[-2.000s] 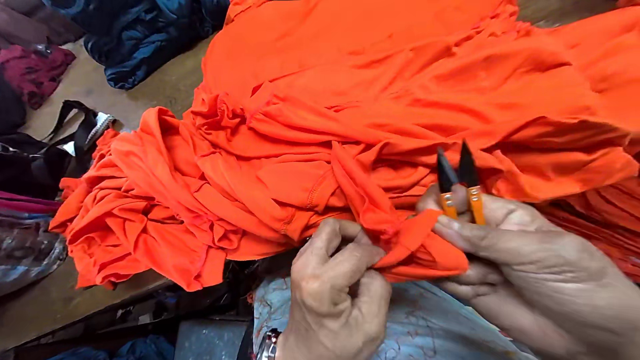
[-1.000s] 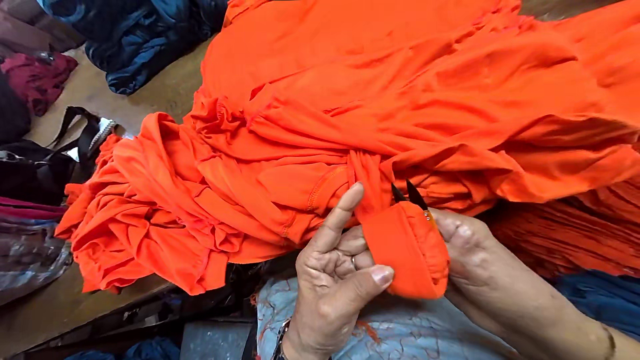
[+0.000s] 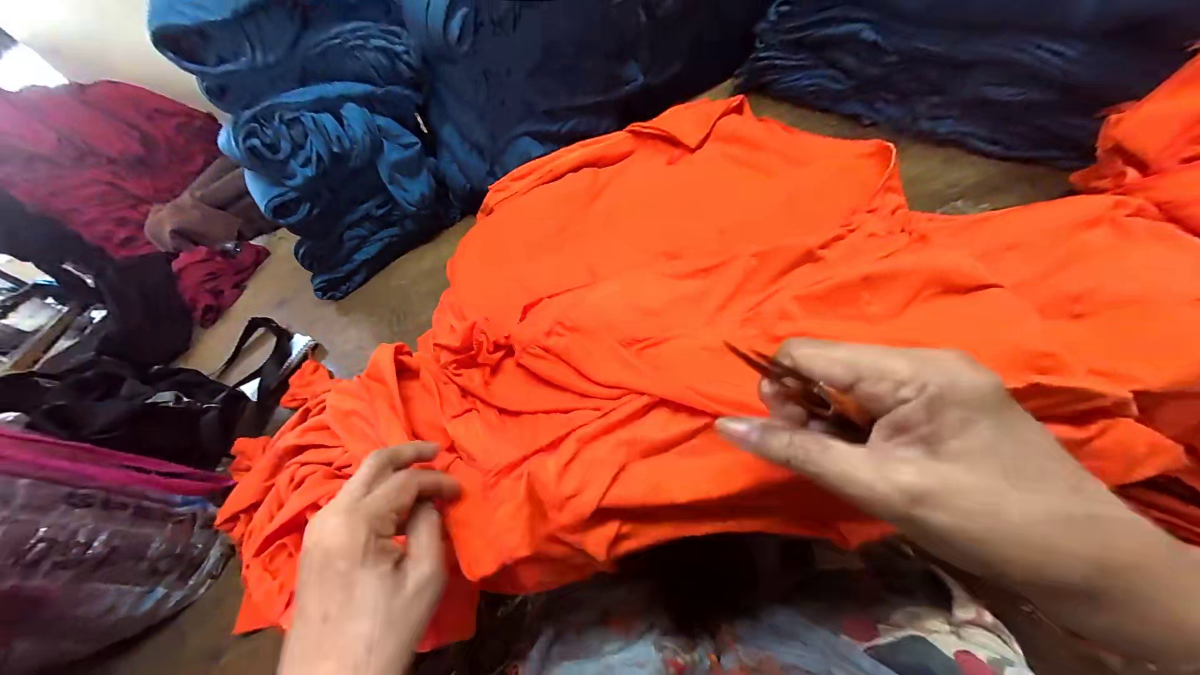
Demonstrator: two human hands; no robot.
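Orange fabric garments point(image 3: 656, 272) lie heaped and wrinkled on a wooden table point(image 3: 375, 305). My left hand point(image 3: 375, 544) rests on the lower left part of the orange cloth, fingers curled over it; whether it pinches the cloth I cannot tell. Above the cloth at right of centre, my right hand point(image 3: 891, 431) holds a pair of thread snips point(image 3: 802, 389) in its curled fingers. The blades point up and to the left, and the handles are partly hidden by the fingers.
Stacks of blue cloth point(image 3: 347, 159) and dark navy cloth point(image 3: 937, 84) stand along the far side. At the left are maroon cloth point(image 3: 112, 159), a black strapped item point(image 3: 141, 412) and a plastic-wrapped bundle point(image 3: 103, 553). More orange cloth point(image 3: 1153, 150) lies at the far right.
Both hands have let go of the folded orange piece they held up between them. They are now farther apart, my left hand down on the heap's left part. The view has shifted toward the far stacks.
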